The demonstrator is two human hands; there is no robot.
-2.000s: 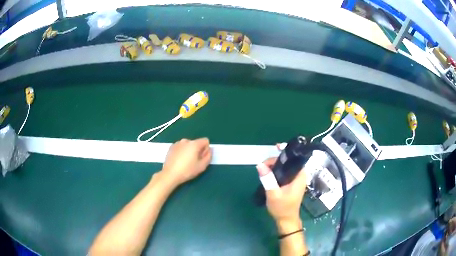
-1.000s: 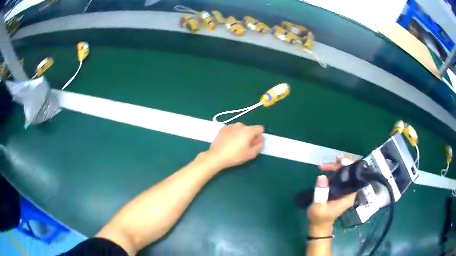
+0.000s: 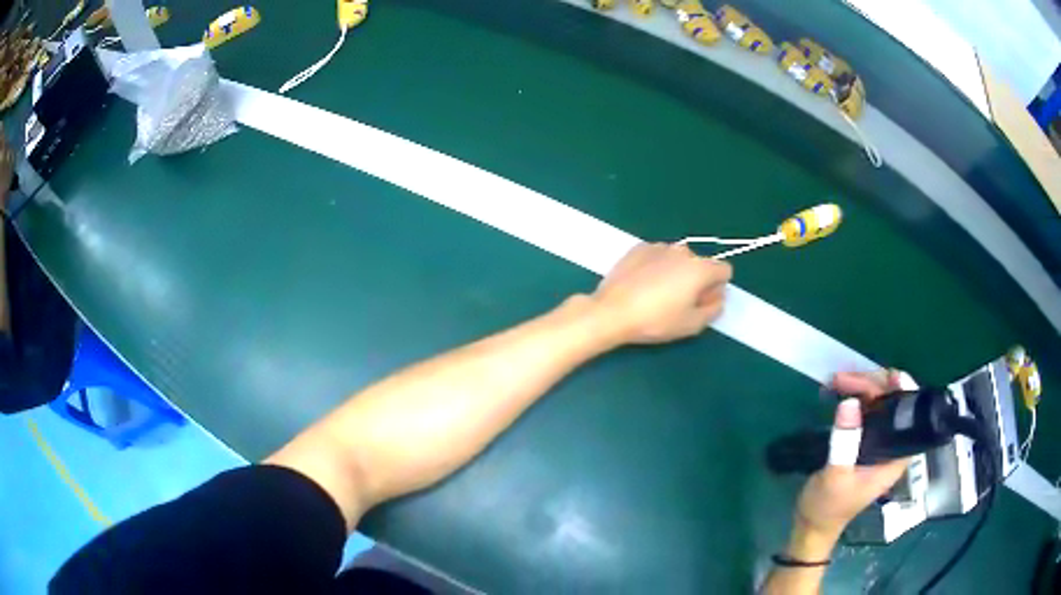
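My right hand (image 3: 855, 465) is shut on the black electric screwdriver (image 3: 890, 428), with a white wrap on the thumb side; the driver lies roughly level in front of the screw feeder (image 3: 956, 488). My left hand (image 3: 669, 293) rests closed on the white strip (image 3: 465, 192); whether something is inside the fingers is hidden. A yellow handheld unit (image 3: 811, 224) lies on the green surface just beyond my left hand, and its white cord loop (image 3: 750, 243) runs back to behind the knuckles.
A plastic bag (image 3: 184, 107) lies on the strip at left. Other yellow units lie at upper left (image 3: 232, 26), on the far ledge (image 3: 745, 29) and behind the feeder (image 3: 1027, 379). A blue stool (image 3: 116, 389) and part of a person (image 3: 29, 314) are at left.
The view has swung left, so the bench things appear farther right and the bag and stool show more. My left hand stays closed by the cord loop; my right hand still holds the driver.
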